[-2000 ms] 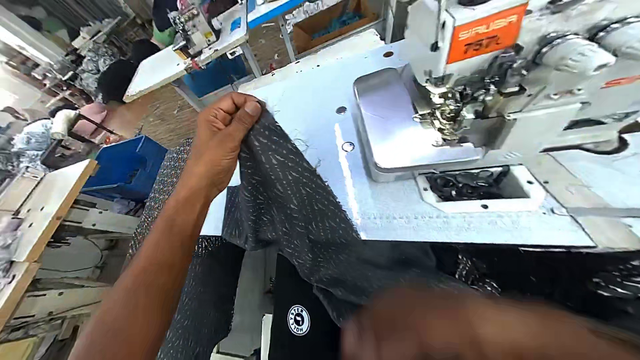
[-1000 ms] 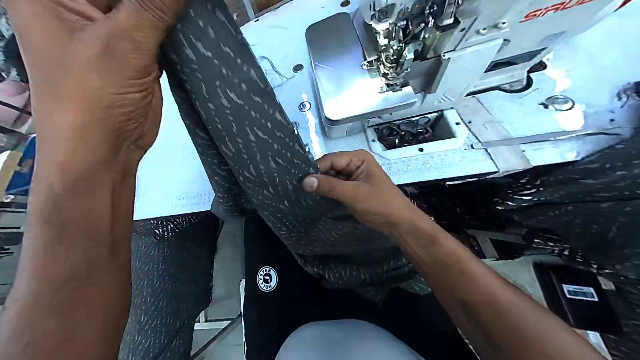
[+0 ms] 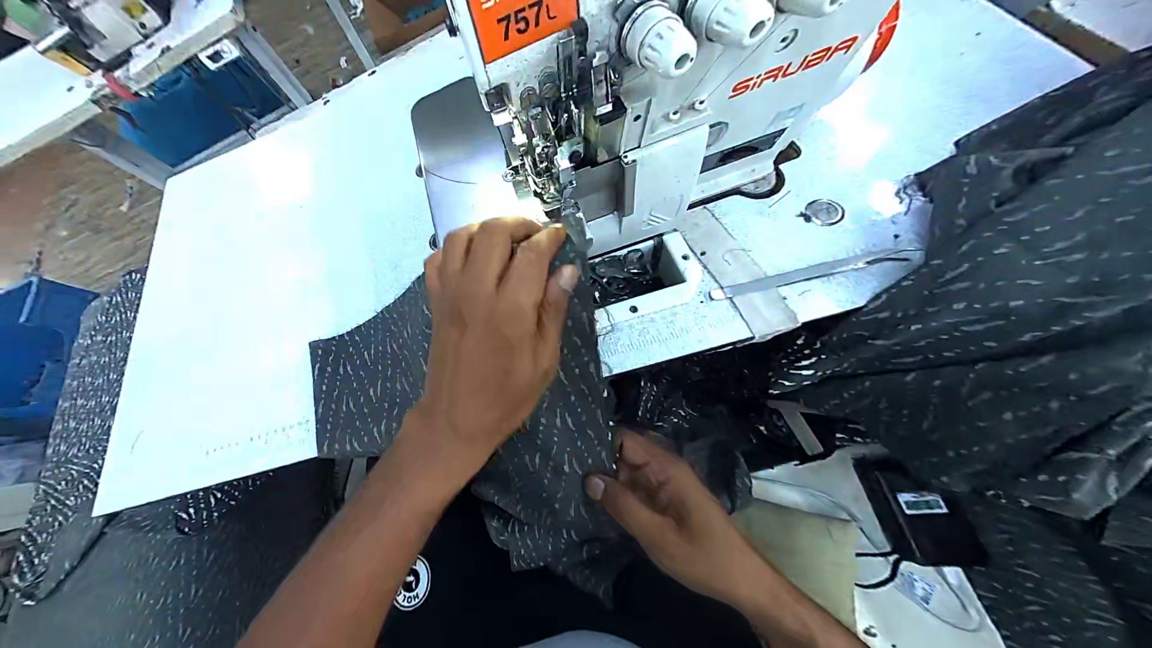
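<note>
My left hand (image 3: 495,324) grips the far end of a dark grey, light-flecked fabric piece (image 3: 558,450) right in front of the presser foot area of a white Siruba overlock sewing machine (image 3: 666,144). My right hand (image 3: 661,508) pinches the same fabric's right edge nearer to my body, just off the table's front edge. Part of the fabric lies flat on the white table (image 3: 234,270) left of my left hand, and the rest hangs over my lap. Whether the fabric lies under the foot is hidden by my fingers.
A large heap of the same fabric (image 3: 1035,315) covers the right side. Metal tweezers (image 3: 814,273) and a round metal disc (image 3: 823,212) lie on the table right of the machine. More fabric hangs at the left, near a blue bin (image 3: 40,346). Another sewing table stands at upper left.
My left hand has moved from the left over to the machine's needle area, bringing the fabric end along. My right hand still pinches the fabric edge, now below the table edge. The view has shifted.
</note>
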